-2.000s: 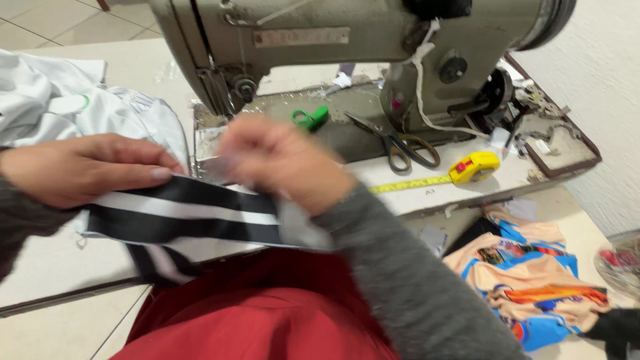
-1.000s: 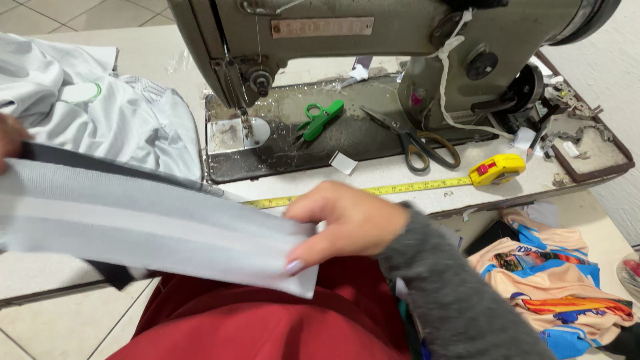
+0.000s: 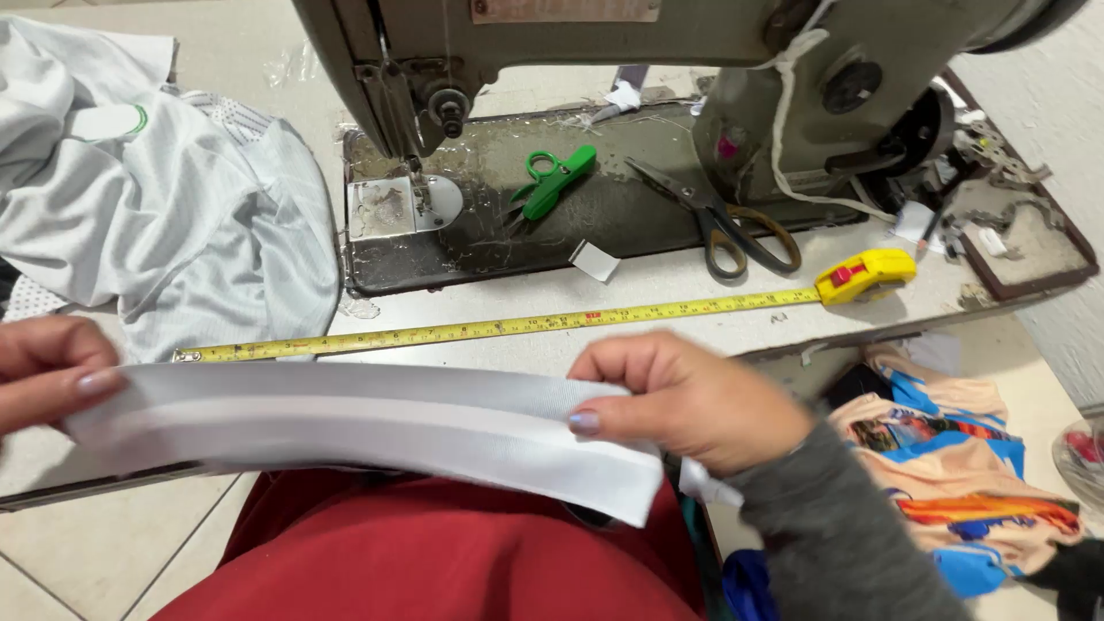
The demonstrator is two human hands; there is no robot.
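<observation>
A pale grey-white fabric strip (image 3: 371,427) is stretched between my two hands, below an extended yellow tape measure (image 3: 849,276) lying on the table edge. My left hand (image 3: 52,371) pinches the strip's left part at the frame's edge. Thumb and fingers of my right hand (image 3: 690,401) grip it near its right end. Green thread snips (image 3: 556,183) and dark-handled scissors (image 3: 720,220) rest on the bed of the sewing machine (image 3: 595,34), the scissors' handles reaching over its front edge. A small white fabric scrap (image 3: 595,260) lies between them and the tape blade.
Light grey garment fabric (image 3: 216,216) is heaped left of the machine. Printed peach and blue fabric (image 3: 957,466) lies lower right, beside a clear container (image 3: 1082,453). A brown-rimmed tray (image 3: 1026,250) and loose metal parts sit at the table's right end.
Two seconds ago the strip showed its black-and-white striped side; now its pale side faces up. It is now held out alongside the tape blade. The view has moved closer to the table.
</observation>
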